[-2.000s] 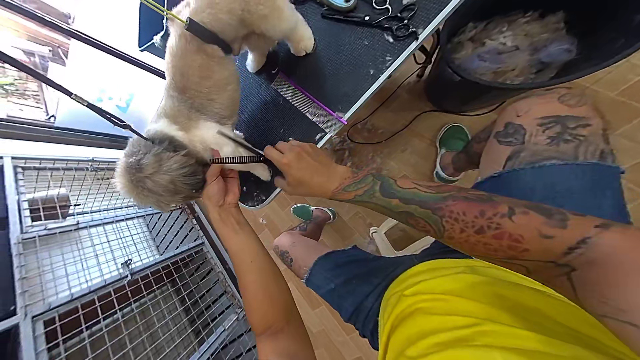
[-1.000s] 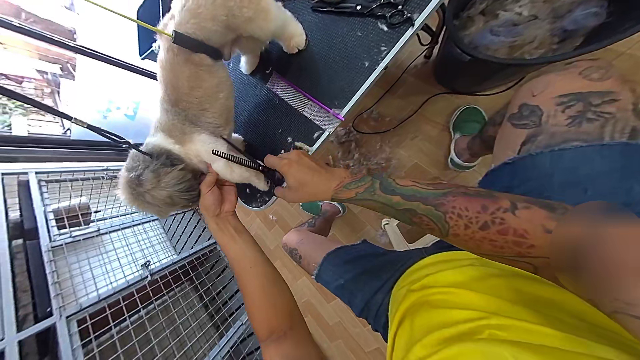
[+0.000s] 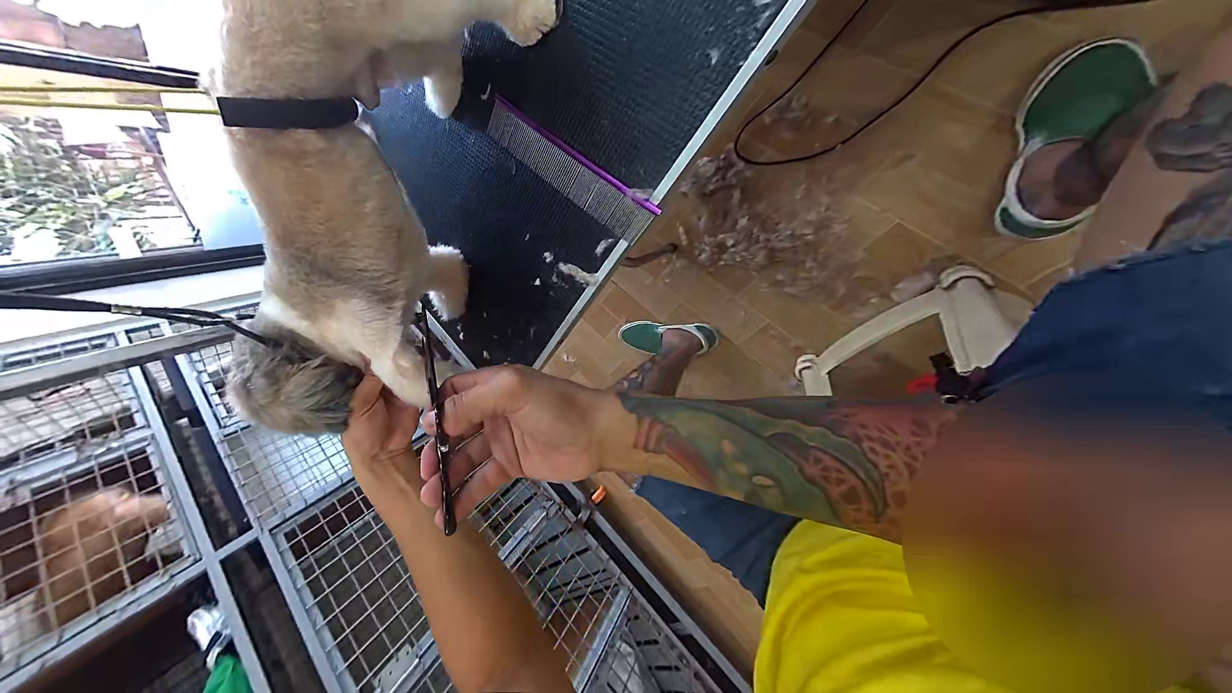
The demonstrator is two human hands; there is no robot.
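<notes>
A dog with a clipped tan coat [image 3: 327,202] and a fluffy grey head [image 3: 294,385] stands on a black grooming table [image 3: 414,164]. A black band [image 3: 289,112] goes round its body and a dark loop runs to its neck. My right hand [image 3: 520,423] holds black grooming scissors [image 3: 441,433], seen edge-on, their blades pointing up along the dog's raised front leg [image 3: 404,371]. Beside the dog's head, my left hand [image 3: 380,423] has its fingers at the front leg; its exact grip is partly hidden. A purple-backed metal comb [image 3: 577,168] lies at the table's edge.
Wire cages [image 3: 385,577] stand beside and below the table, with a tan animal [image 3: 96,549] behind one grille. Cut hair [image 3: 760,221] and a black cable [image 3: 866,125] lie on the wooden floor. A pale frame [image 3: 972,318] stands near my legs.
The scissors have turned from lying across the front leg to pointing upward along it, with my right hand now lower beside my left wrist. The view has shifted toward the dog and cages.
</notes>
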